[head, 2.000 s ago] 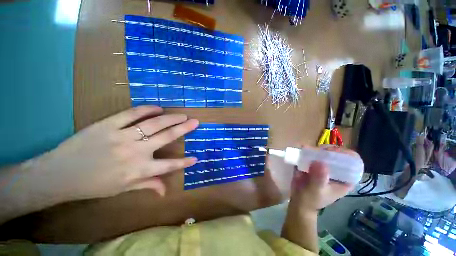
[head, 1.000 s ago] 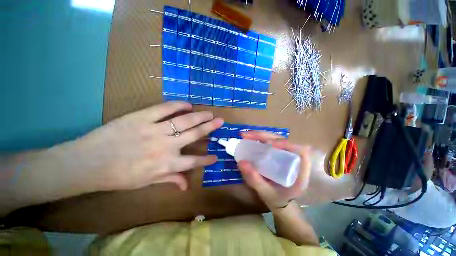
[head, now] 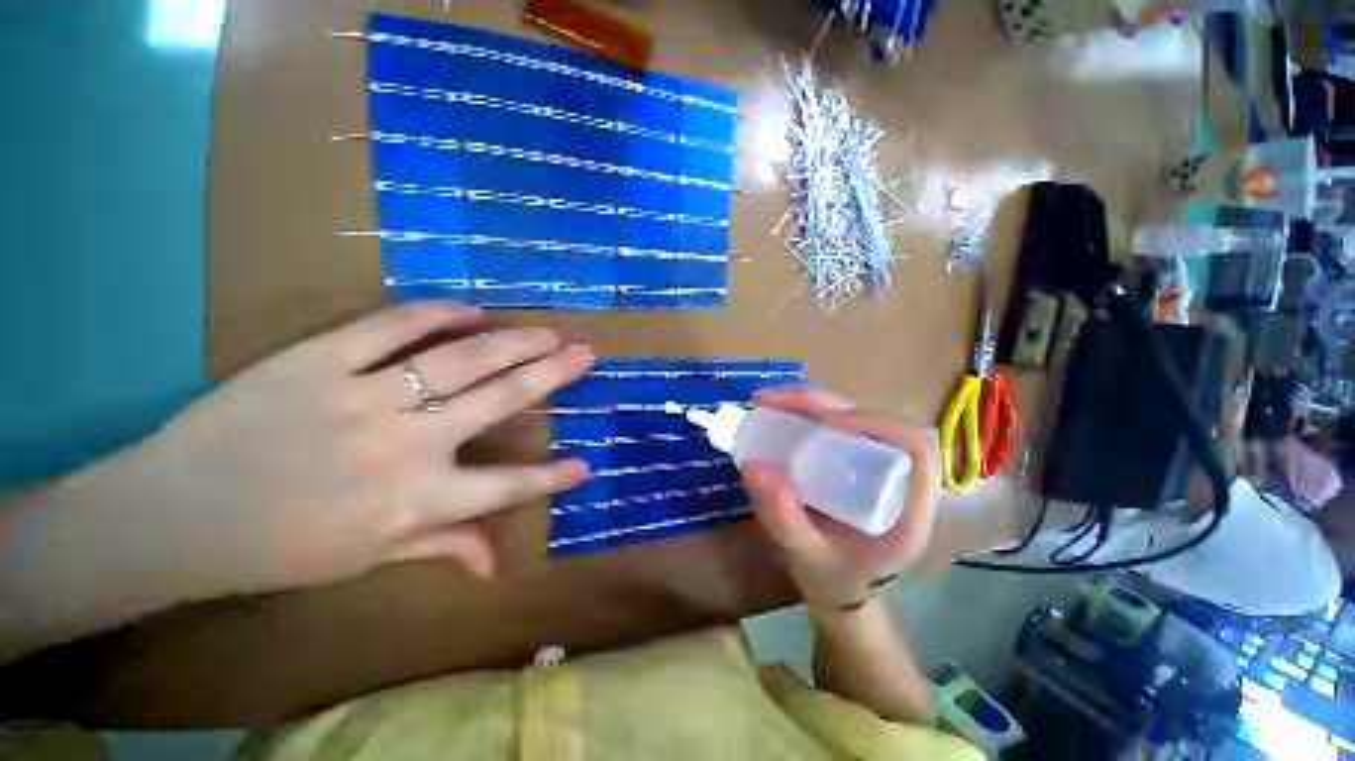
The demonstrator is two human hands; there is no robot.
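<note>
A small blue cell sheet [head: 639,473] with pale parallel lines lies on the brown tabletop in front of me. My left hand [head: 357,446] lies flat with fingers apart, its fingertips at the sheet's left edge. My right hand [head: 855,506] is shut on a translucent white flux bottle [head: 825,473], tilted with its nozzle pointing left at the second pale line from the top. The bottle and hand hide the sheet's right part. A larger joined cell sheet [head: 550,171] lies just beyond, with wire ends sticking out at its left edge.
A pile of silver tabbing ribbon [head: 837,193] lies right of the larger sheet. An orange-brown piece [head: 592,30] is at the far edge. Scissors [head: 978,424] with yellow and red handles, a black iron stand [head: 1052,253] and a black box [head: 1137,416] with cords stand at right.
Since two seconds ago the bottle has moved left over the small sheet. In the last second its nozzle has shifted slightly right along the sheet. My left hand stays at the sheet's left edge.
</note>
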